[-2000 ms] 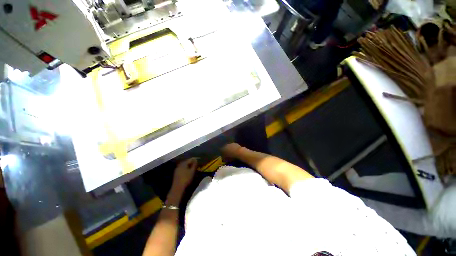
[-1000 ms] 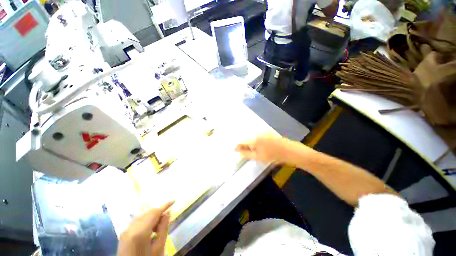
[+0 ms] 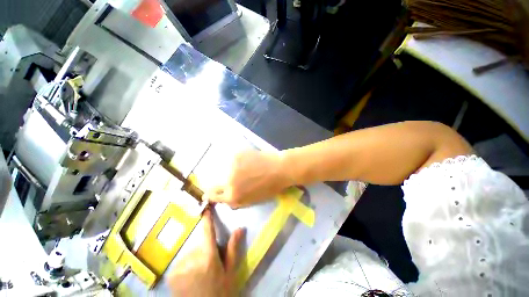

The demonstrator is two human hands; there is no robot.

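The yellow-edged clamp frame (image 3: 129,262) lies on the pale feed plate (image 3: 264,223), at the left of centre. My right hand (image 3: 246,178) reaches in from the right, fingers curled, its fingertips at the frame's near corner. My left hand (image 3: 203,264) comes up from the bottom edge, its index finger pointing to the same corner, close to the right fingertips. I cannot tell if either hand grips something small there. Yellow tape (image 3: 267,235) runs along the plate to the right of my left hand. No brown cloth shows under the frame.
Metal clamp mechanism parts (image 3: 87,152) stand behind the frame at left. A shiny metal table extension (image 3: 246,103) lies beyond the plate. The lower part of a screen case (image 3: 203,23) is at the top. Brown pieces (image 3: 464,17) lie on a white side table (image 3: 452,58) at upper right.
From below the table edge, both hands came up over the plate, then moved together at the frame's corner. The view has moved closer to the frame, and the machine head's logo is out of view.
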